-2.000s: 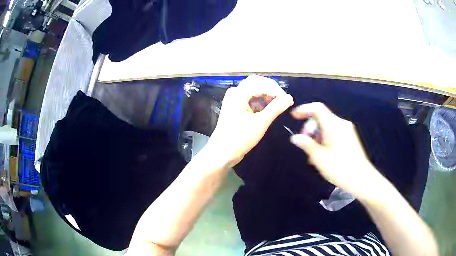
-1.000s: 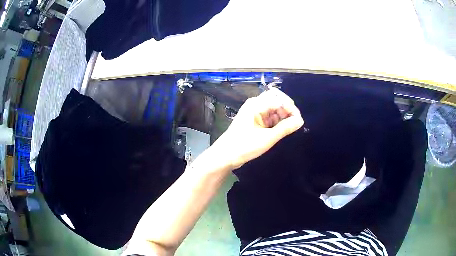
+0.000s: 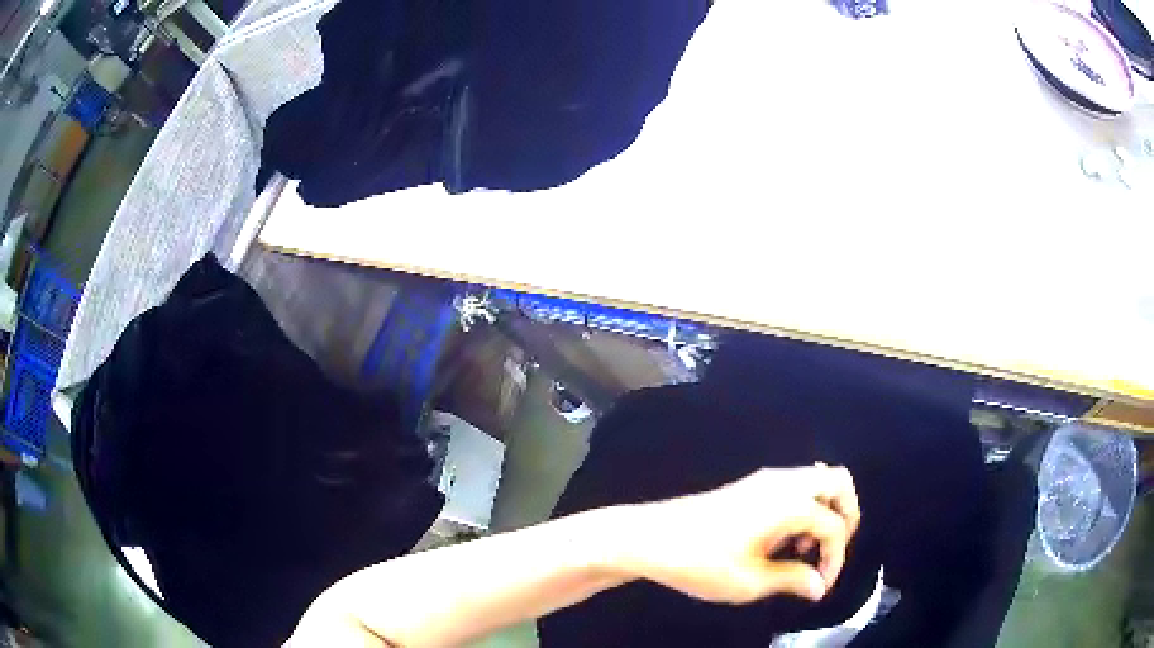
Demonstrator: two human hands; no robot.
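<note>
A black garment (image 3: 759, 418) lies over my lap and hangs from under the table edge. My left hand (image 3: 772, 538) is over it with the fingers curled and the thumb against them, pinching the dark cloth. Any small piece at the fingertips is too small to tell. A white label or lining piece (image 3: 850, 625) shows on the garment just below my left hand, cut off by the lower edge of the picture. My right hand is out of the picture. No needle or thread can be made out.
White table (image 3: 810, 215) with a brown edge ahead. Another dark garment (image 3: 506, 95) lies on it. A pink-rimmed dish (image 3: 1076, 55) is at the upper right. A black heap (image 3: 266, 468) hangs at left. A clear basket (image 3: 1086, 498) stands at right.
My right hand has left the picture since the first frame. My left hand is lower and further right in view. The view has shifted, showing more table and the dish.
</note>
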